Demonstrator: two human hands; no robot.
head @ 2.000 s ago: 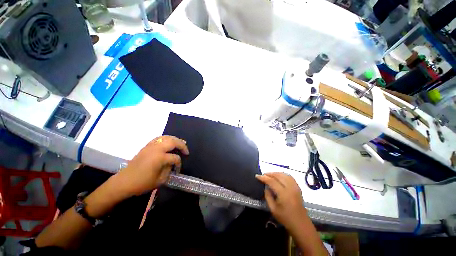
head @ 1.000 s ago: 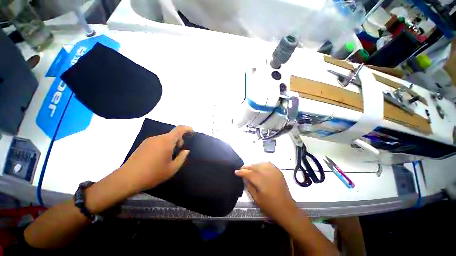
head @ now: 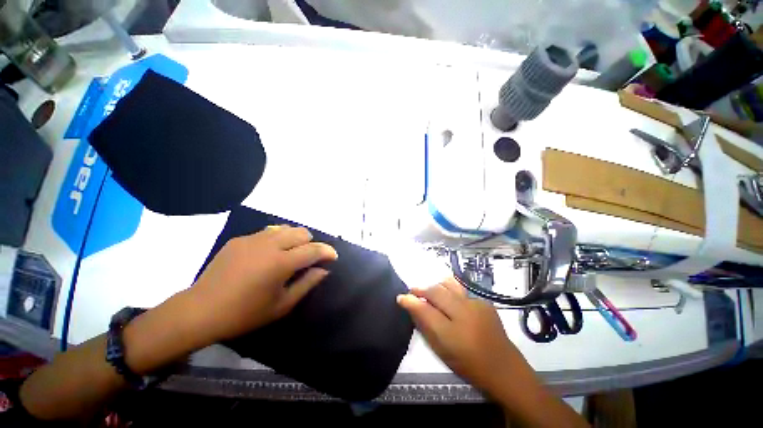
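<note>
A black fabric panel (head: 351,334) with a rounded right end lies on the white machine table, its near edge over the ruler scale. My left hand (head: 259,280) rests on its upper left part, fingers slightly bent. My right hand (head: 452,322) pinches its right edge between thumb and fingers. The presser foot and needle area (head: 478,272) is just right of the panel, not touching it. A second black panel (head: 180,146) lies at the left, partly on a blue sheet (head: 71,213).
The white machine head (head: 468,184) stands at the right, with brown cardboard strips (head: 623,191) taped on top. Black-handled shears (head: 552,319) lie partly hidden behind it, beside pink-and-blue snips (head: 617,318). A glass jar (head: 42,63) stands at the far left.
The view has moved closer to the machine head, which now covers the shears' blades. The panel lies nearer the second panel than two seconds ago. Both hands stay on it.
</note>
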